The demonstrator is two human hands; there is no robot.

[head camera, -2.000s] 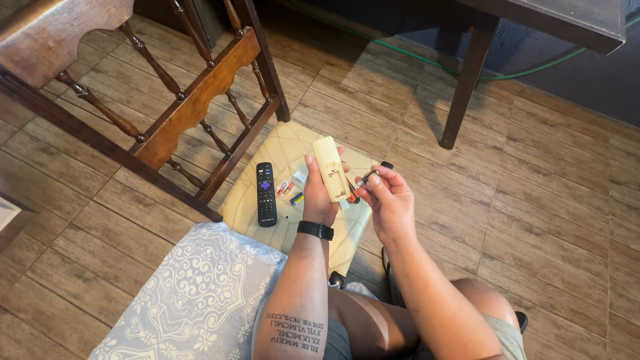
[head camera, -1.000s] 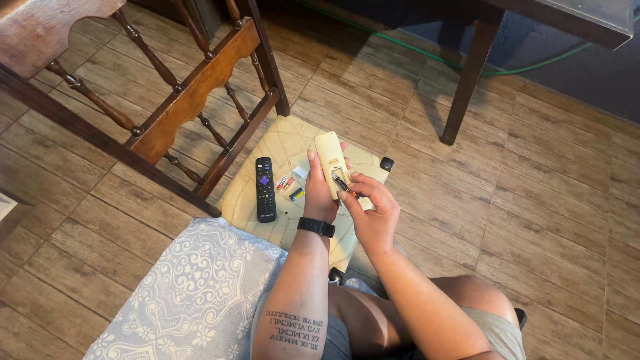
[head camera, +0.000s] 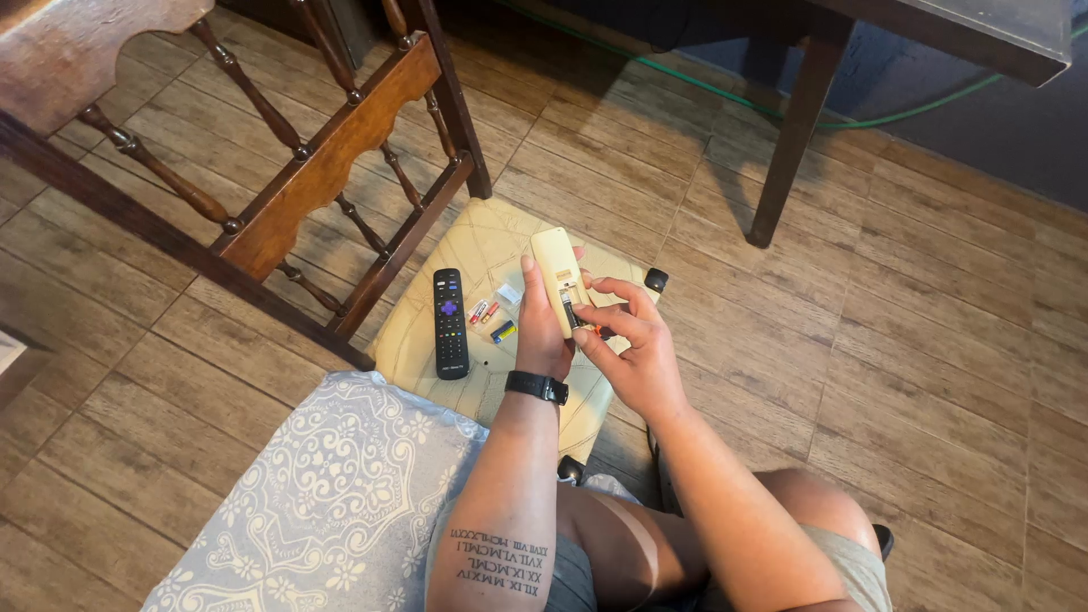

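My left hand point(head camera: 544, 319) holds a cream remote control point(head camera: 554, 253) upright, its back facing me and its battery compartment uncovered. A dark battery point(head camera: 570, 311) lies in the compartment. The fingers of my right hand point(head camera: 633, 336) touch the compartment and the battery at its lower end. Something orange-red shows behind those fingers, mostly hidden. On the cream chair seat point(head camera: 425, 323) below, a black remote control point(head camera: 450, 323) lies face up. Between it and my left hand are several small batteries, among them red-and-white ones point(head camera: 483, 312) and a blue-and-yellow one point(head camera: 503, 331), beside a small clear plastic piece point(head camera: 509, 294).
The wooden chair's spindled backrest point(head camera: 331, 170) rises at the left. A patterned blue-grey cloth point(head camera: 331, 493) covers a surface at lower left. A dark table leg point(head camera: 795, 136) stands at upper right, with a green hose point(head camera: 705, 82) behind it on the wood-look tiled floor point(head camera: 918, 357).
Two seconds ago my right hand was a little apart from the cream remote, to its right; now its fingers are at the compartment, where a dark battery shows. The black remote has stayed put.
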